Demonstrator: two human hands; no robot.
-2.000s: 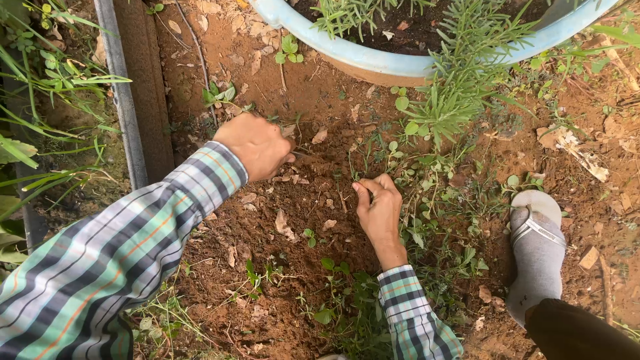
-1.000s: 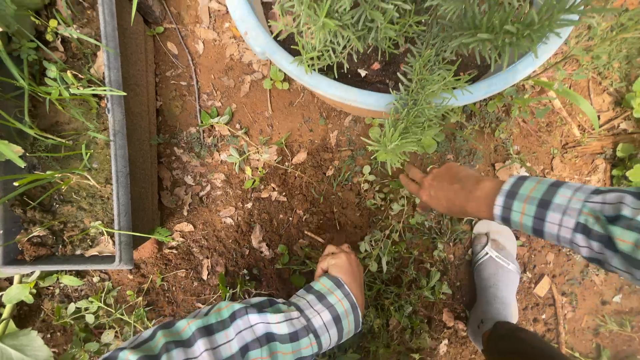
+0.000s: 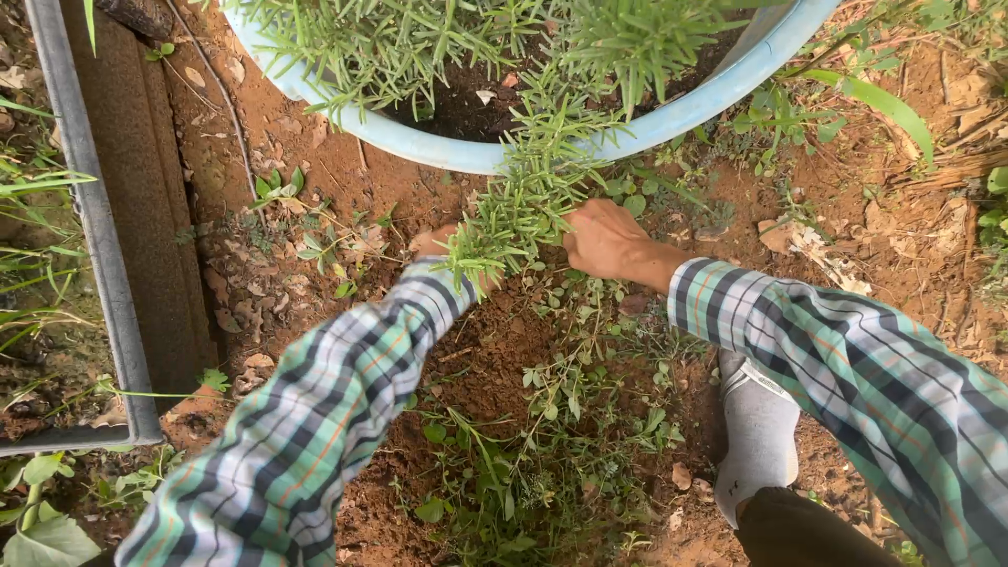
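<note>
My left hand [image 3: 438, 240] is low over the reddish soil [image 3: 492, 358], just below the light blue round planter [image 3: 472, 155]. A drooping rosemary-like sprig [image 3: 516, 209] covers most of its fingers, so what they hold, if anything, is hidden. To the right of that sprig, my right hand [image 3: 606, 240] has its fingers bent down at the ground among small green weeds [image 3: 583, 315]; its fingertips are partly hidden and I cannot see what lies between them. Both sleeves are plaid.
A grey rectangular planter's edge [image 3: 102, 220] runs along the left beside a brown block [image 3: 130, 197]. My foot in a grey sock [image 3: 756, 441] rests at the lower right. Matted weeds [image 3: 504, 488] lie between the arms. A thin stick [image 3: 220, 94] lies on the soil at upper left.
My left hand has moved up toward the blue planter, behind the hanging sprig. My right hand, beside the sprig's tip a second ago, is now close to the planter's rim with its fingers bent down.
</note>
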